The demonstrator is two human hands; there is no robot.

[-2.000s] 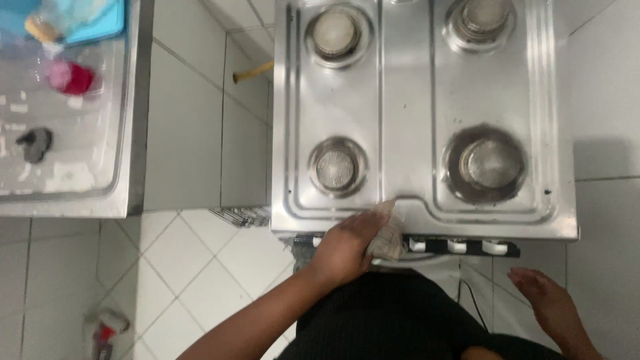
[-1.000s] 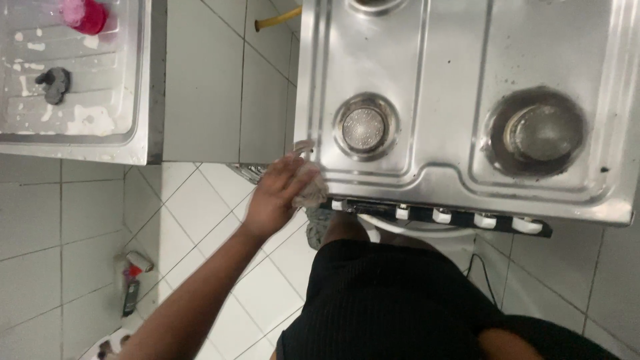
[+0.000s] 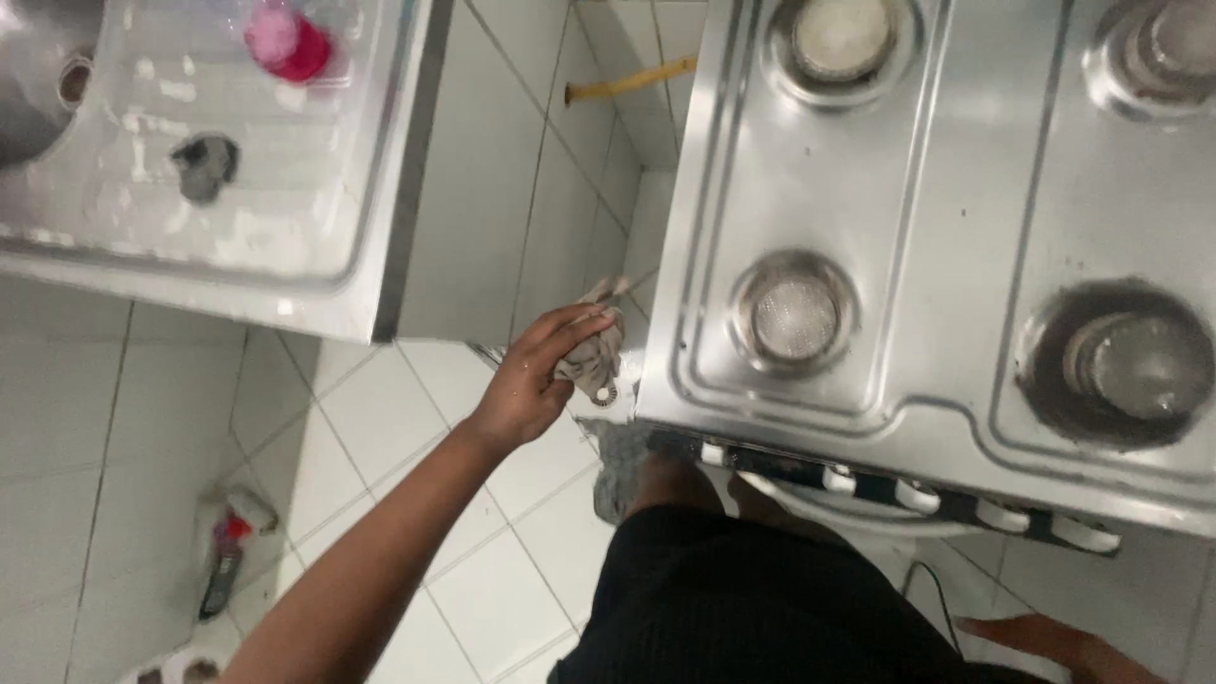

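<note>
A crumpled pale cloth [image 3: 594, 356] is gripped in my left hand [image 3: 537, 375], held over the floor just left of the gas stove's front left corner. The stove's steel top [image 3: 950, 247] shows burners without grates; one burner [image 3: 796, 309] lies nearest my left hand. Dark residue rings the front right burner [image 3: 1145, 366]. White knobs [image 3: 917, 496] line the black front panel. My right hand [image 3: 1035, 635] is at the lower right edge, below the stove front, partly cut off, with nothing visible in it.
To the left is a steel sink counter [image 3: 380, 237] with a pink-red cup [image 3: 288, 45] and a dark wet scrap [image 3: 206, 168]. A yellow hose [image 3: 632, 81] sticks out between counter and stove. A bottle [image 3: 223, 570] stands on the floor; a grey cloth [image 3: 619, 470] lies by the stove.
My left hand, with the cloth, has moved left from the stove's front edge, past its corner. My right hand, out of sight one second ago, shows again at the lower right.
</note>
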